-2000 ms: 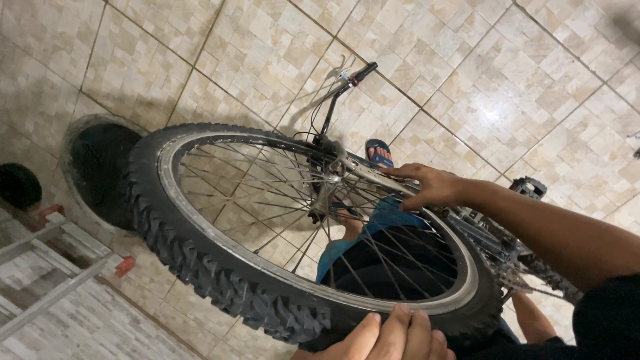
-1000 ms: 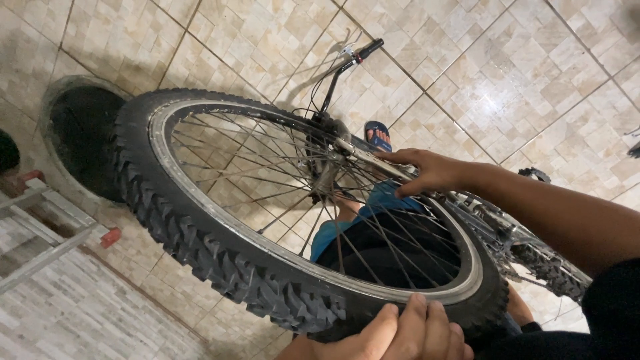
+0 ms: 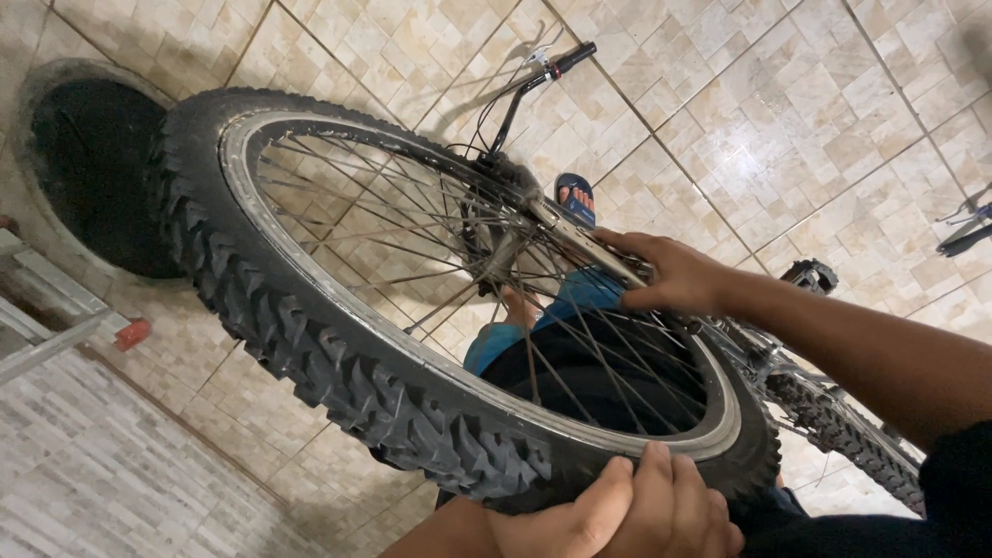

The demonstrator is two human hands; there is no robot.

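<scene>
A bicycle wheel with a knobbly black tire, a worn silver rim and thin spokes fills the middle of the head view. Low in the picture, my left hand is wrapped over the smoother-looking stretch of tire, its fingertips at the rim. My right hand grips a silver metal tube of the bicycle, running beside the spokes from near the hub. Its thumb lies below the tube and its fingers above. Part of my left palm is hidden behind its fingers.
Beyond the wheel are a handlebar grip and a foot in a blue sandal. A pedal and another knobbly tire lie at the right. A dark round object and a metal ladder with a red foot are at the left.
</scene>
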